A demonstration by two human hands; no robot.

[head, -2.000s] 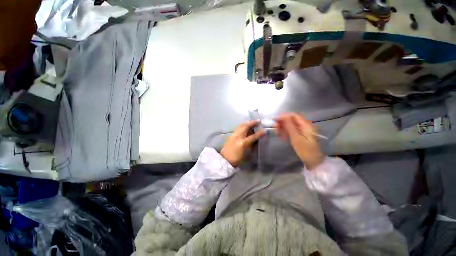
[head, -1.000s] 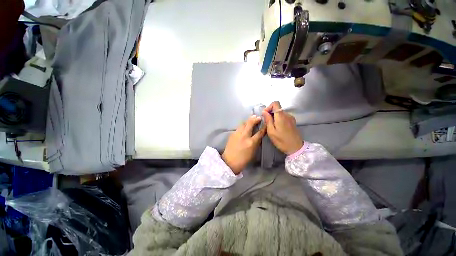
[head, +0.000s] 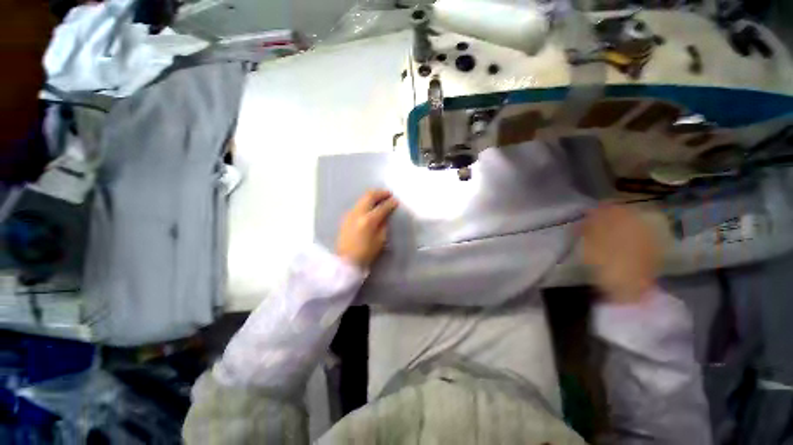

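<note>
The grey garment panel lies on the white table under the machine head, with a dark seam line running across it. My left hand rests on the panel's left part, fingers bent near the lamp glare; whether it pinches the cloth is unclear. My right hand is strongly blurred at the panel's right side; its grip cannot be made out. The cream sewing machine with a teal stripe stands above the panel. Its needle area is partly washed out by bright light.
A tall stack of grey cut panels lies at left. A crumpled white cloth is at upper left. A white thread cone lies above the machine head. Plastic bags are at lower left. Grey cloth hangs at lower right.
My hands were together at the panel's middle and have moved apart, left hand leftward, right hand far right. The panel's near edge has shifted, showing lighter cloth on the lap.
</note>
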